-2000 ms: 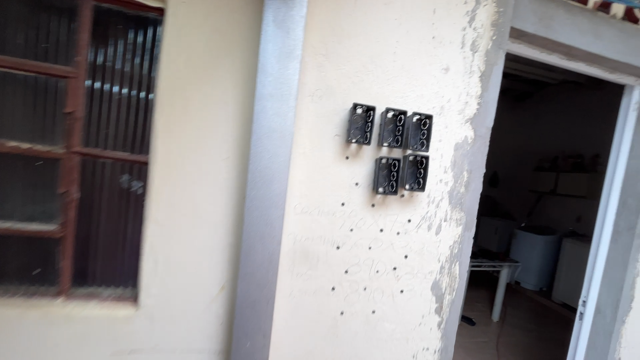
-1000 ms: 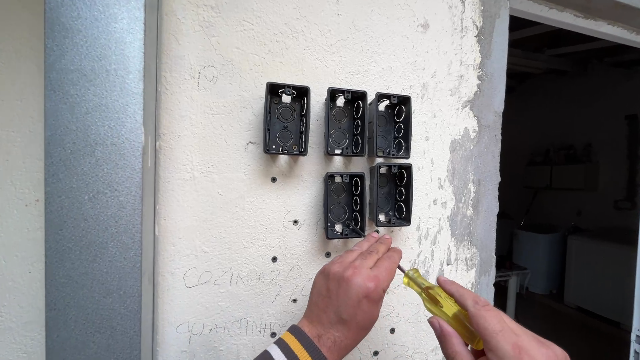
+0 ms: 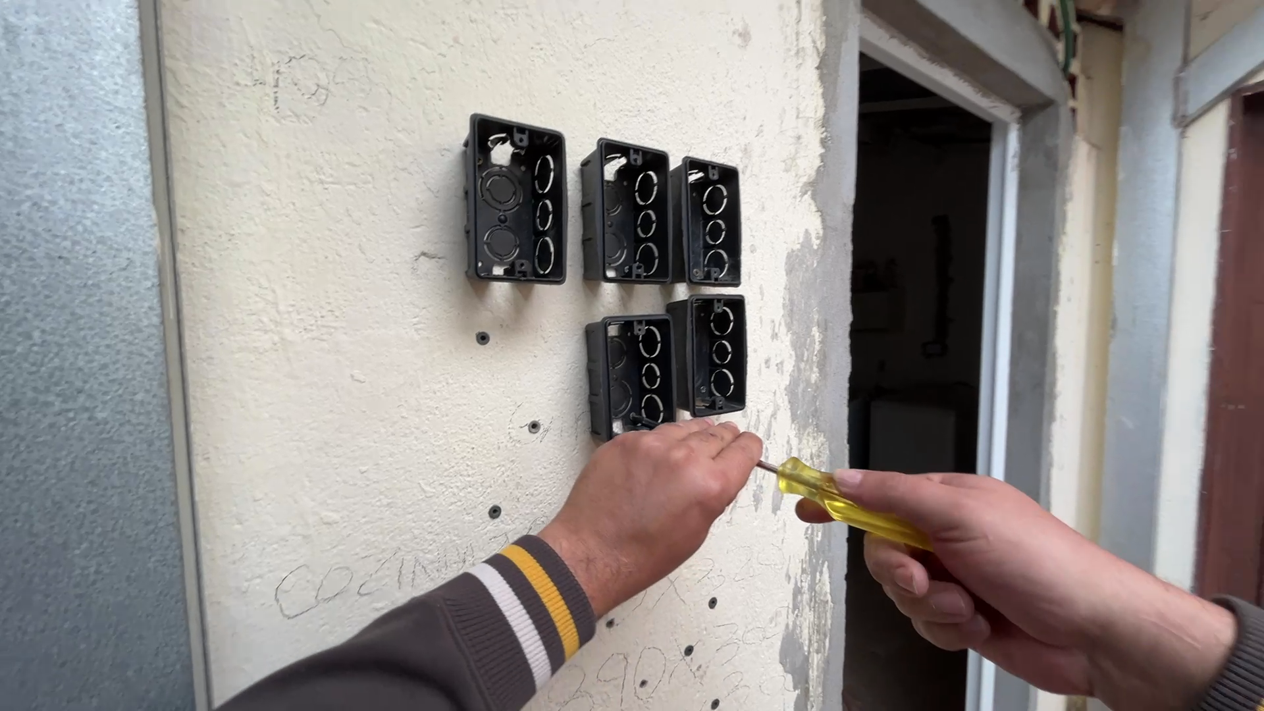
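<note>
Several black plastic electrical boxes are fixed to a cream wall: an upper left box (image 3: 515, 200), an upper middle box (image 3: 628, 212), an upper right box (image 3: 708, 223), a lower left box (image 3: 632, 370) and a lower right box (image 3: 713, 355). My right hand (image 3: 978, 563) grips a screwdriver (image 3: 849, 509) by its translucent yellow handle. The shaft runs leftward to my left hand (image 3: 657, 494), whose fingers close around it just below the two lower boxes. A dark tip shows at the bottom of the lower left box. My left fingertips and their contact are partly hidden.
Wall plugs, one of them a dark plug (image 3: 482, 338), dot the wall around and below the boxes, among pencil markings. A grey metal panel (image 3: 89, 355) stands at the left. On the right are peeling plaster, a door frame (image 3: 997, 296) and a dark room beyond.
Two seconds ago no hands were in view and the boxes were farther off. Since one second ago the view has shifted somewhat; both hands remain at the screwdriver below the lower boxes.
</note>
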